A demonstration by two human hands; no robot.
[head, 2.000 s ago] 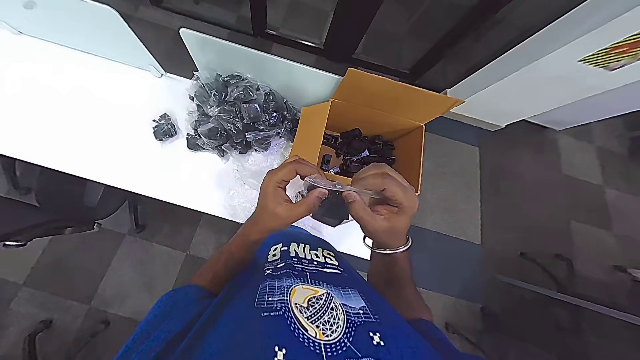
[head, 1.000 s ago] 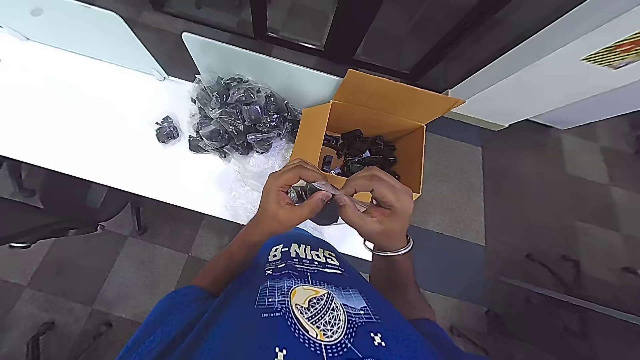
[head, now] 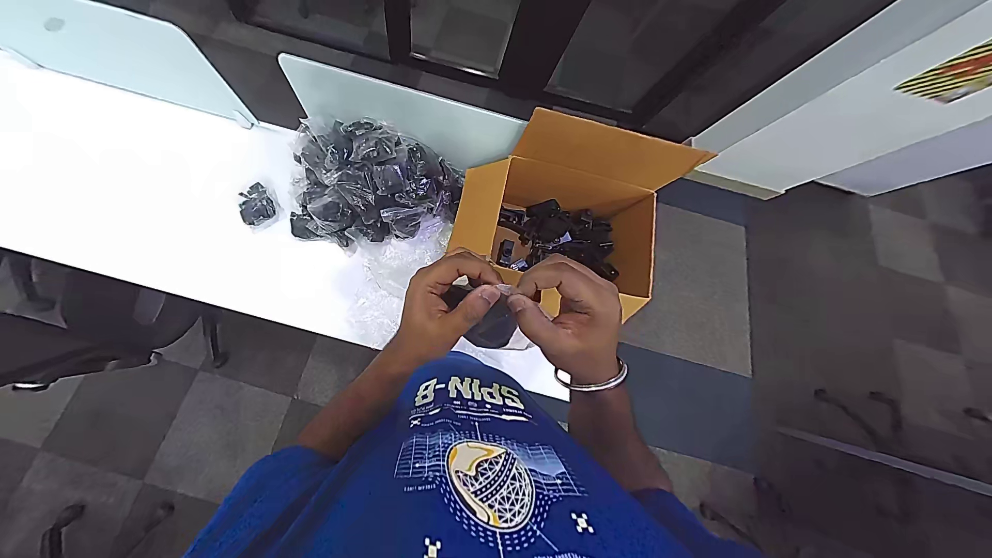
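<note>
Between my hands, near the desk's front edge, is a black item in a clear plastic bag (head: pixel 492 329). My left hand (head: pixel 453 302) pinches the bag's upper edge between thumb and forefinger. The fingertips of my right hand (head: pixel 570 310), with a metal bangle at the wrist, pinch the same edge right beside it. The item's exact kind cannot be told. Just beyond my hands stands an open cardboard box (head: pixel 479 205) with several loose black parts (head: pixel 570 232) inside. Left of the box lies a heap of black items in clear plastic bags (head: pixel 372 182).
One more bagged black item (head: pixel 257 205) lies alone on the white desk (head: pixel 139 186). Crumpled clear plastic (head: pixel 395 271) is spread beside the box. Low partition panels (head: pixel 403 101) line the desk's far edge. A dark chair (head: pixel 101 325) stands at the near left.
My hands have stayed close together over the bagged item. The plastic stretched between them two seconds ago is now pinched with the fingertips nearly touching, and the black item hangs lower.
</note>
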